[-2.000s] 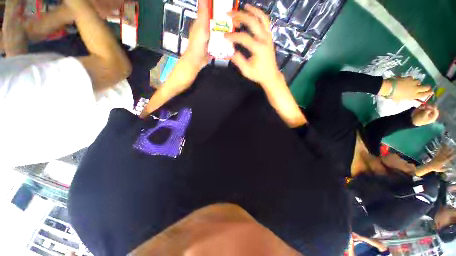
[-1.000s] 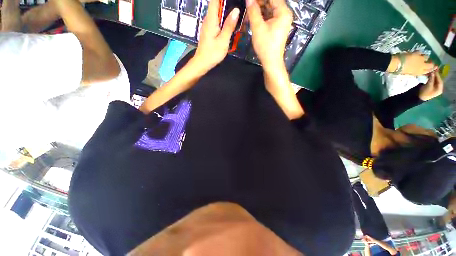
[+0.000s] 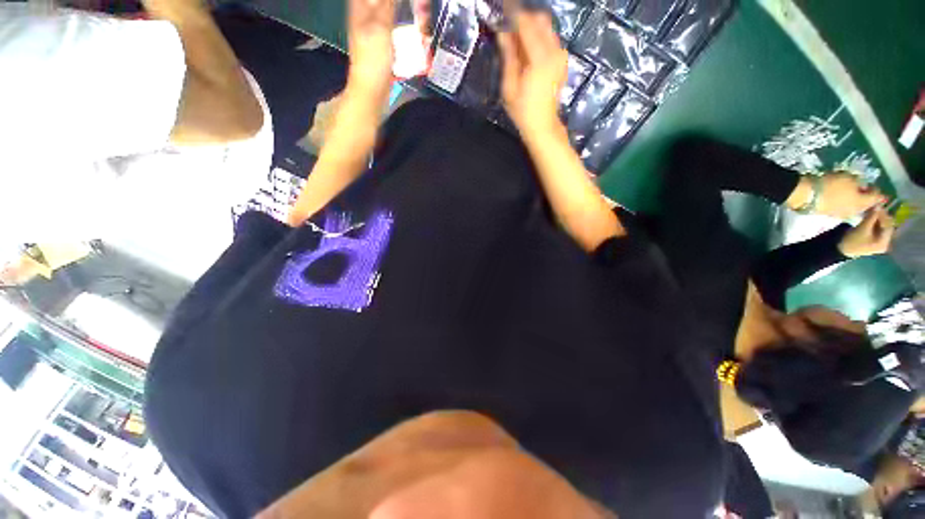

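My left hand point(image 3: 373, 41) is at the top edge, partly cut off and blurred, beside a white rectangular piece point(image 3: 411, 53). I cannot tell whether it holds anything. A phone unit point(image 3: 452, 49) with a dark window and a pale lower part lies between my hands. My right hand point(image 3: 535, 63) is blurred, just right of the unit, over the left side of the black blister tray point(image 3: 621, 69). Something dark is near its fingertips, but I cannot tell whether it is held. The glossy tray has rows of rectangular pockets.
A person in white point(image 3: 96, 91) is close on my left. A person in black point(image 3: 710, 203) works on my right, hands near a pale tangled heap point(image 3: 808, 142). The green bench point(image 3: 756, 76) has a pale curved rail point(image 3: 827, 66). Racks stand at the lower left.
My hands have moved apart. The unit with a red-orange edge that was between them earlier no longer shows in their grip. A phone unit and a white piece now show between them.
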